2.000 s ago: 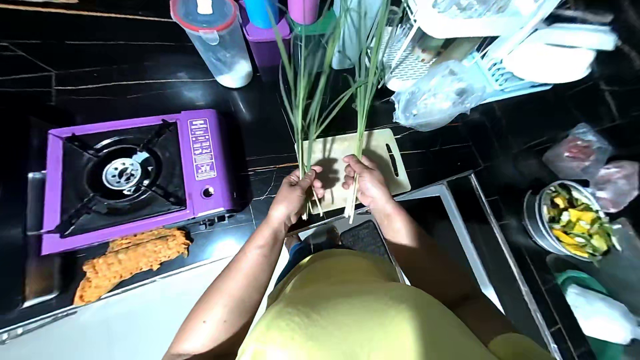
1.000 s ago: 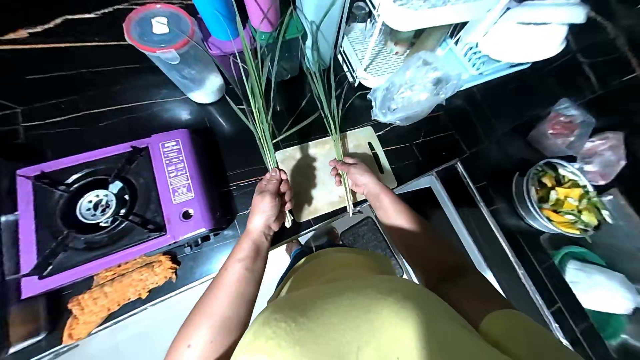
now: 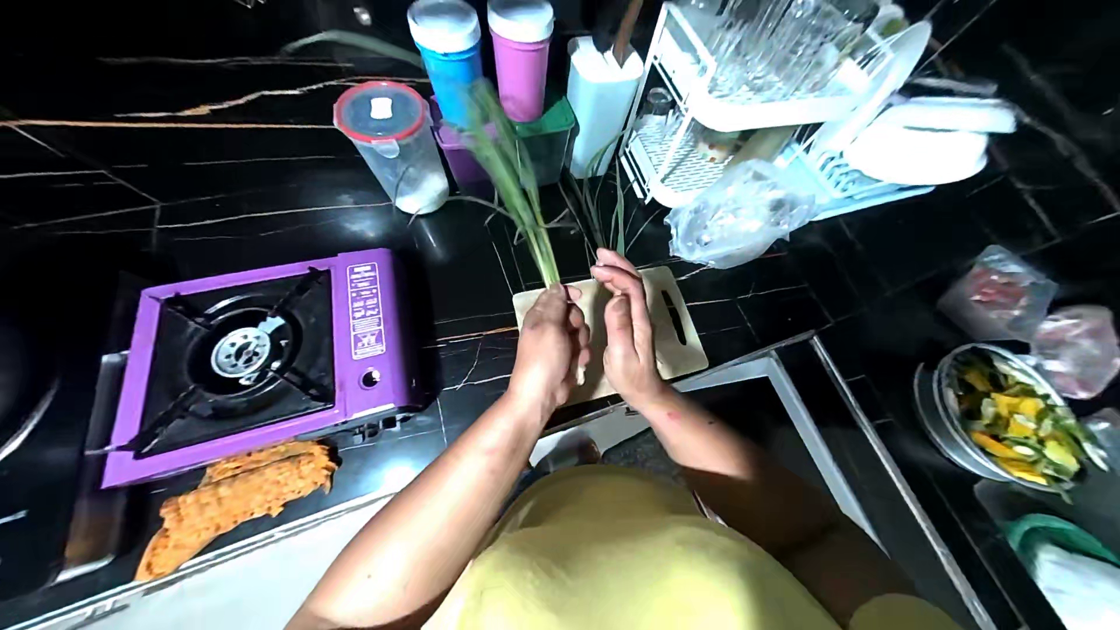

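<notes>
My left hand is closed around a bundle of long green lemongrass-like stalks. Their leaves point away from me, and a pale end shows below the fingers. Close on its right, my right hand has its fingers extended and its palm turned toward the left hand; no stalk is visible in it. More thin green leaves lie beyond its fingertips, their lower ends hidden. Both hands are over a pale cutting board with a handle slot.
A purple portable gas stove and an orange-brown cloth-like piece are at left. Lidded containers and a white dish rack stand behind. A plastic bag lies by the rack; a bowl of yellow-green pieces is at right.
Earlier each hand held a bunch of stalks, and the hands were farther apart one second ago. Now they are close together, and the right hand's fingers have straightened.
</notes>
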